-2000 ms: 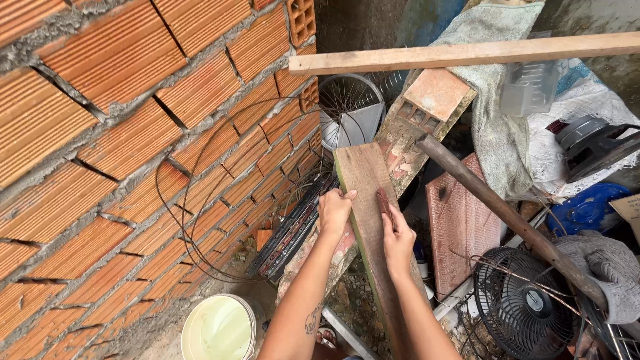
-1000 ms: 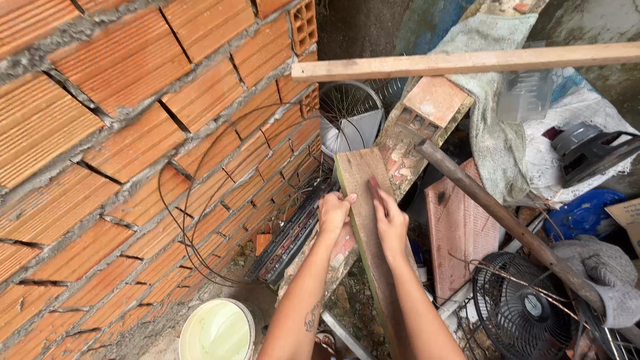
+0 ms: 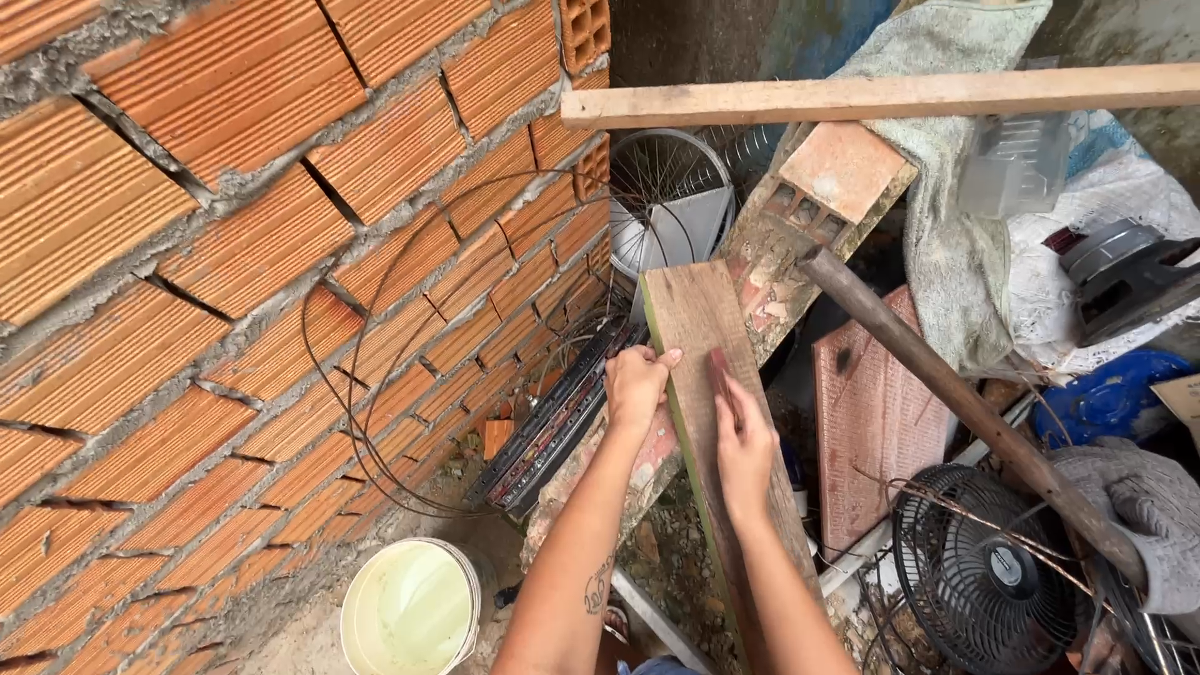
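Observation:
A flat wooden board [image 3: 698, 319] with a greenish left edge runs from the bottom of the view up to the middle, lying across a rough, mortar-stained plank [image 3: 750, 281]. My left hand [image 3: 639, 384] grips the board's left edge, its thumb on the top face. In my right hand [image 3: 747, 431], over the board's right half, is a small thin reddish piece [image 3: 719, 368], held between thumb and fingers with its tip on or just above the wood. What the piece is cannot be told.
A hollow brick wall [image 3: 234, 309] fills the left, with wire loops [image 3: 366, 412] before it. A bucket of pale liquid [image 3: 410, 605] stands below. Above lie a wooden batten [image 3: 881, 97] and a hollow brick [image 3: 837, 169]. On the right are a round pole [image 3: 975, 412], a fan [image 3: 984, 562] and a speaker [image 3: 1134, 272].
My right hand and the reddish piece have shifted slightly on the board, and the piece now points more along its length. My left hand stays at the left edge.

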